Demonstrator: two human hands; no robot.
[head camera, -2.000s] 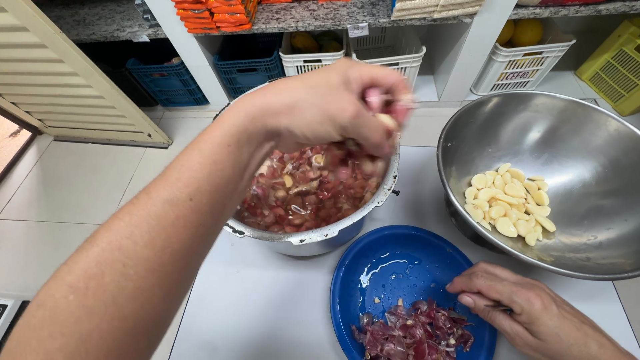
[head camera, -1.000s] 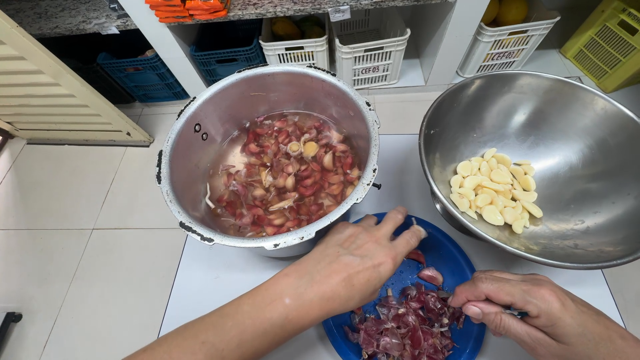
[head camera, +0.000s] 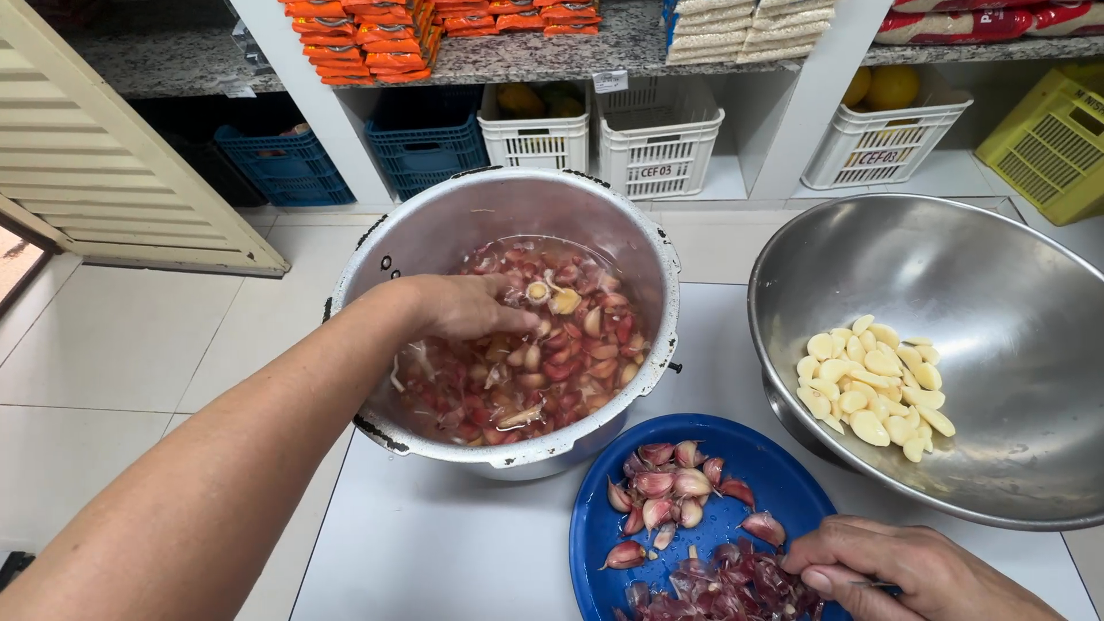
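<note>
My left hand (head camera: 470, 306) dips into a worn aluminium pot (head camera: 664, 285) of water and unpeeled garlic cloves (head camera: 561, 354); its fingertips are partly hidden among them. Over the right edge of a blue plastic plate (head camera: 582, 526), my right hand (head camera: 897, 561) holds a small knife (head camera: 878, 585), mostly covered by the fingers. The plate carries unpeeled garlic cloves (head camera: 660, 492) at its upper left and a heap of reddish garlic skins (head camera: 733, 582) below, beside my right fingertips. Peeled garlic cloves (head camera: 875, 379) lie in a large stainless steel bowl (head camera: 1018, 293) at the right.
Pot, plate and bowl stand on a white table (head camera: 431, 535). Behind are white crates (head camera: 660, 151), blue crates (head camera: 427, 151) and a yellow crate (head camera: 1048, 142) under a granite shelf (head camera: 543, 47) with packaged goods. A louvred door (head camera: 112, 147) stands at the left.
My left hand has moved from the plate into the pot. A group of unpeeled cloves now shows on the plate's upper left, where that hand was a second ago. My right hand remains at the plate.
</note>
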